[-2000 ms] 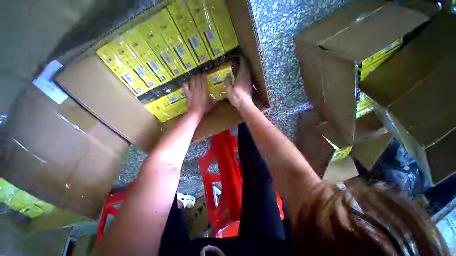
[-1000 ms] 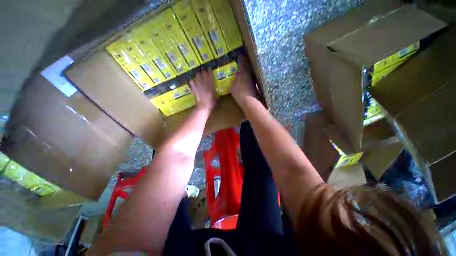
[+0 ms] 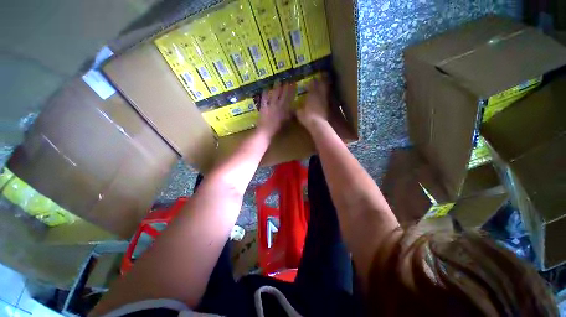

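A large open brown carton (image 3: pixel 248 147) holds several yellow packs (image 3: pixel 238 56) standing side by side. A black band runs below them. A near row of yellow packs (image 3: pixel 231 117) lies crosswise along the carton's near wall. My left hand (image 3: pixel 275 110) and my right hand (image 3: pixel 314 104) are both inside the carton at the right part of this near row. They hold a yellow pack (image 3: pixel 304 91) between them, low in the row. My hands partly hide this pack, and some fingertips cannot be seen clearly.
A red plastic stool (image 3: pixel 283 217) stands below my forearms, with another red stool (image 3: pixel 149 232) to the left. Open brown cartons (image 3: pixel 437 111) with yellow packs stand at the right. A closed-looking carton (image 3: pixel 93 155) is at the left. A person's head of hair (image 3: pixel 471 272) is at the lower right.
The view has shifted, so the cartons appear further right. Both hands stay at the near row; my left hand is closer to my right hand, and more of the row's left pack shows.
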